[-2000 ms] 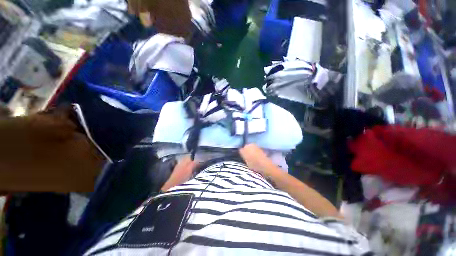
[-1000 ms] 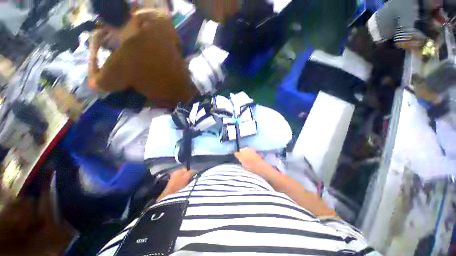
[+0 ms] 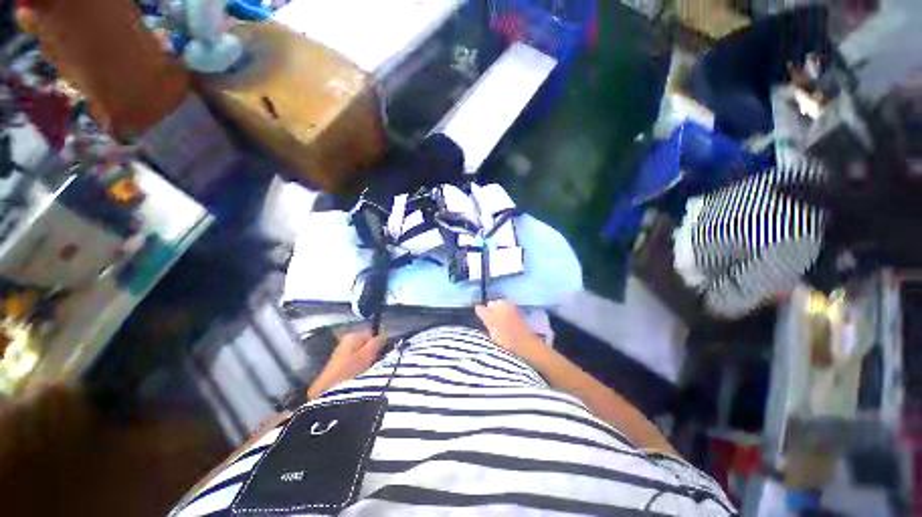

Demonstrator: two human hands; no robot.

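Note:
A bundle of cut pieces (image 3: 435, 279) is held against the front of my body at belly height. Its outer layer is light blue, with white and grey layers below. Small black and white cut pieces (image 3: 493, 261) are tied on top with dark tie strips (image 3: 372, 288). My left hand (image 3: 356, 353) is closed at the bundle's near edge on the left tie strip. My right hand (image 3: 502, 321) is closed at the near edge on the right tie strip. The fingertips of both hands are partly hidden.
A cardboard box (image 3: 293, 96) stands ahead on the left. A white table (image 3: 152, 217) is at the left. Green floor (image 3: 596, 141) lies ahead, with a blue crate (image 3: 672, 167) to its right. A person in a striped top (image 3: 758, 232) is at the right. Much is blurred.
The view has swung and the surroundings have changed; the person in brown ahead left is out of view, and a cardboard box shows there. The bundle stays held by both hands.

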